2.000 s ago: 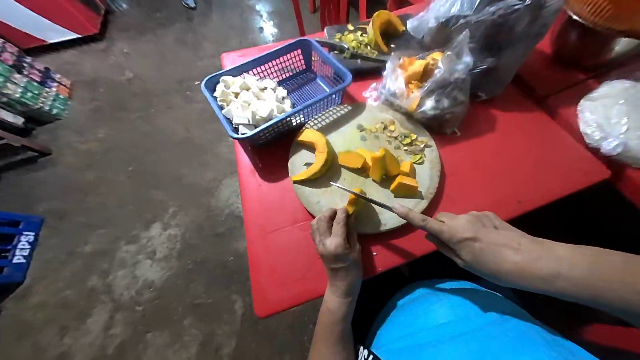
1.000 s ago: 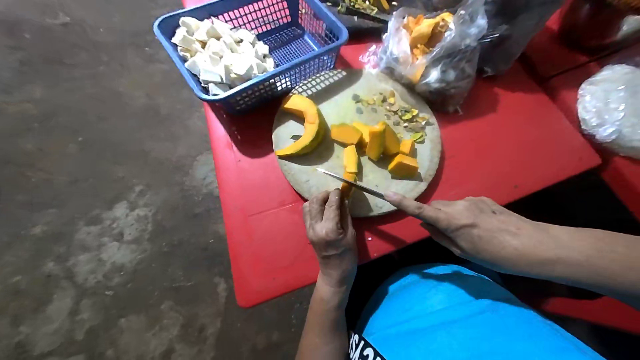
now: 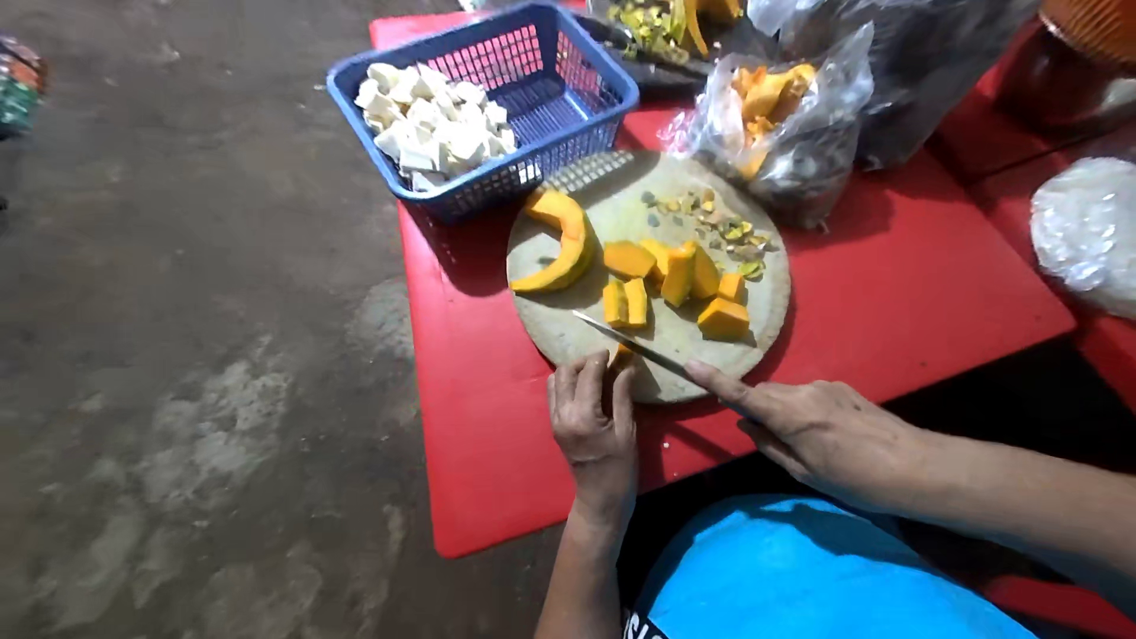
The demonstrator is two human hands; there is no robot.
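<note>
A round cutting board (image 3: 568, 333) lies near the front edge of the red table. My left hand (image 3: 593, 404) pinches a small orange pumpkin piece (image 3: 623, 355) at the board's near edge. Gripped in my right hand (image 3: 799, 422) is a kitchen knife (image 3: 643, 351), its blade over the board and crossing that piece, its tip pointing up and left. Just beyond the blade stand two small cut pieces (image 3: 625, 303) side by side. Several pumpkin chunks (image 3: 679, 273) lie right of them, and a curved pumpkin slice (image 3: 577, 244) rests at the left. Seeds and peel scraps (image 3: 710, 217) are scattered at the far right.
Behind the board's left side is a blue plastic basket (image 3: 484, 177) holding white cubes (image 3: 435, 124). A clear plastic bag (image 3: 799, 133) with orange scraps stands behind the board. The red table (image 3: 497, 444) ends at the left and in front. A plastic-wrapped white bundle (image 3: 1087, 231) is at the far right.
A second small pumpkin piece now stands beside the one that was beyond the blade one second ago. The view has shifted somewhat. My hands keep their holds beside the board's near edge.
</note>
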